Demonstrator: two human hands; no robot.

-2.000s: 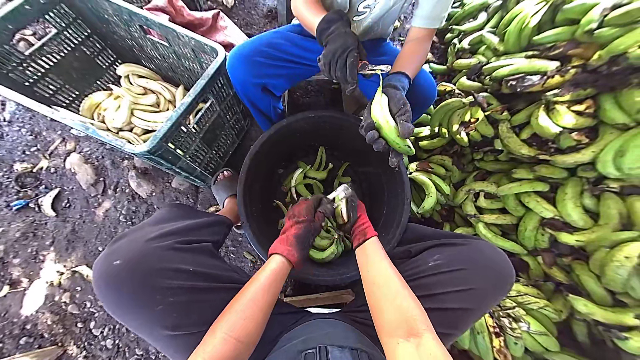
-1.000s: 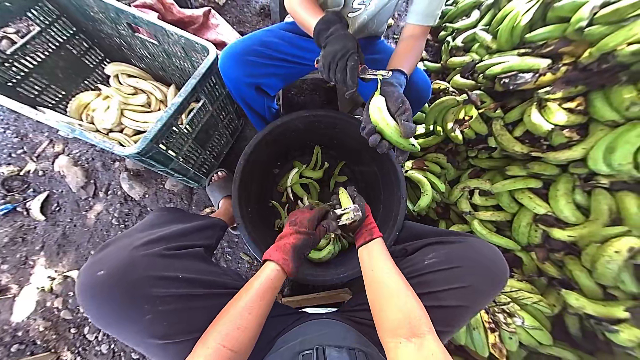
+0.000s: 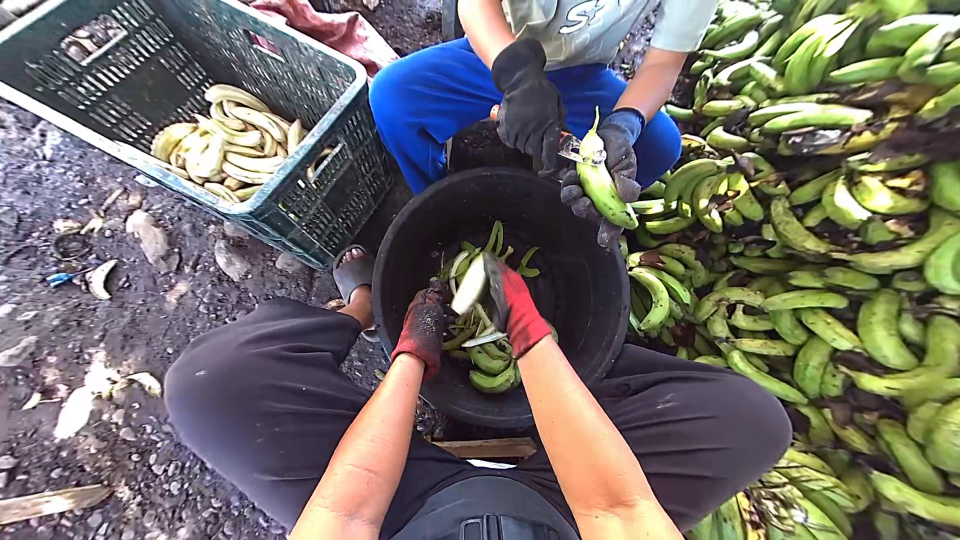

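Note:
My left hand (image 3: 424, 324), in a red and dark work glove, is at the left inside of a black plastic tub (image 3: 577, 262); its fingers are partly hidden, so its hold is unclear. My right hand (image 3: 513, 300), in a similar glove, holds a pale peeled plantain (image 3: 470, 285) over the tub. Beneath both hands lie green plantain peels (image 3: 495, 364). Across the tub, a co-worker's dark-gloved hand (image 3: 529, 112) holds a knife (image 3: 571, 147) against a green plantain (image 3: 602, 184), which the co-worker's other gloved hand (image 3: 619, 154) grips.
A green plastic crate (image 3: 300, 187) with peeled plantains (image 3: 232, 146) stands at the upper left on muddy, stony ground. A large heap of green plantains (image 3: 810, 300) fills the right side. The co-worker sits close beyond the tub. A piece of wood (image 3: 52, 504) lies at the lower left.
My hands have moved apart, and the pale peeled plantain now shows between them. The co-worker's hands remain in nearly the same place with the green plantain.

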